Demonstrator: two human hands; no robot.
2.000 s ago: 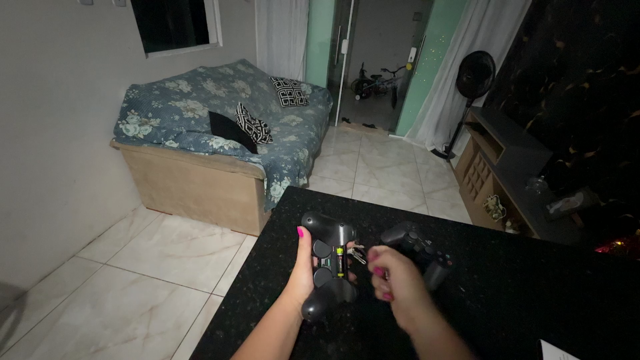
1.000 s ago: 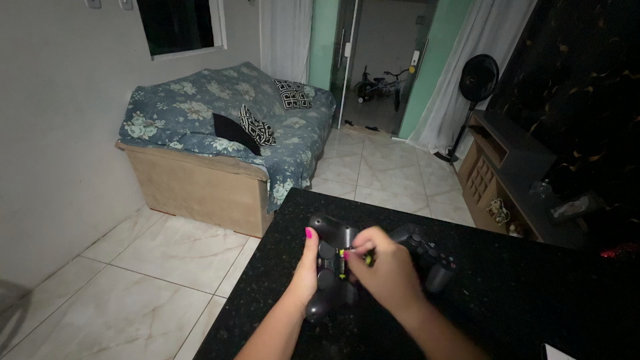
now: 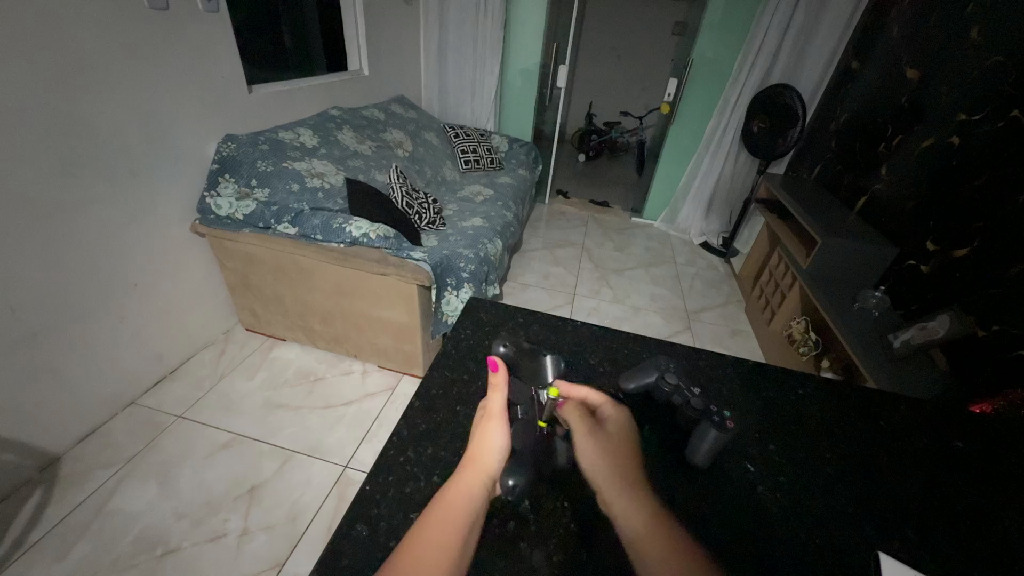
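My left hand [image 3: 490,424] holds a black game controller [image 3: 524,460] by its near side, with the thumb on top. The controller is turned so that an opened bay shows in its middle. My right hand [image 3: 596,424] pinches one end of a small battery [image 3: 550,406] with yellow-green ends between thumb and forefinger. The battery lies tilted at the bay; whether it is seated there I cannot tell. To the right, a second black game controller [image 3: 680,404] rests on the black speckled stone countertop [image 3: 768,496], buttons up.
Beyond the countertop's far left edge stands a sofa [image 3: 320,296] under a blue floral cover with cushions [image 3: 416,200]. A pedestal fan [image 3: 772,124] and a low wooden cabinet [image 3: 788,296] stand at the right. A white object [image 3: 896,564] lies at the countertop's near right.
My right hand was apart from the controller's bay two seconds ago; it has moved left to the bay, and its fingers now hold a battery there. The left hand keeps its hold.
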